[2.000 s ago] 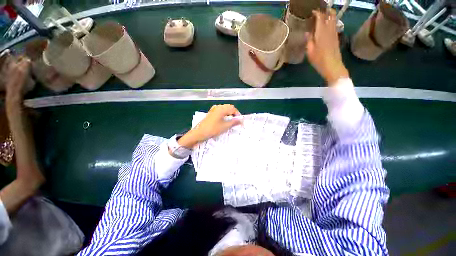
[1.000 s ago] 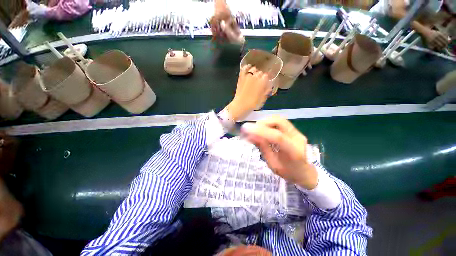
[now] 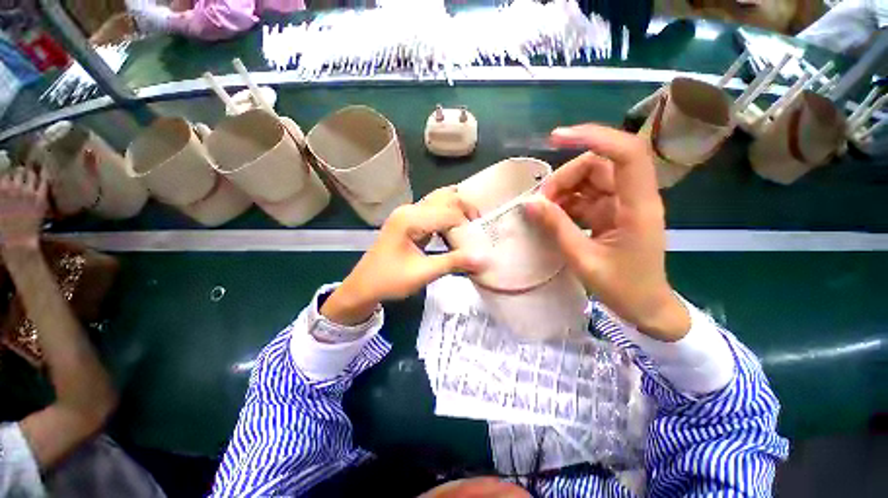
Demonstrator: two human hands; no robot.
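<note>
A beige cup-shaped housing is held tilted above the label sheets, clear of the belt. My left hand grips its rim from the left, with the thumb on the outer wall. My right hand is at the right side of the rim, thumb and fingertips close to the wall below a dark strap stud. A patch of small print shows on the wall near the rim between my hands. Whether a sticker is at my right fingertips I cannot tell. The label sheets lie below on the green surface, partly covered by the housing.
Several housings stand on the belt at left, more at right. A cream base stands on the belt behind my hands. White stick-like parts lie on the far side. A neighbour's arm is at left; other people show at the far edge.
My left hand has lifted the housing off the belt and brought it over the label sheets. My right hand has moved up to its rim. The camera view has shifted.
</note>
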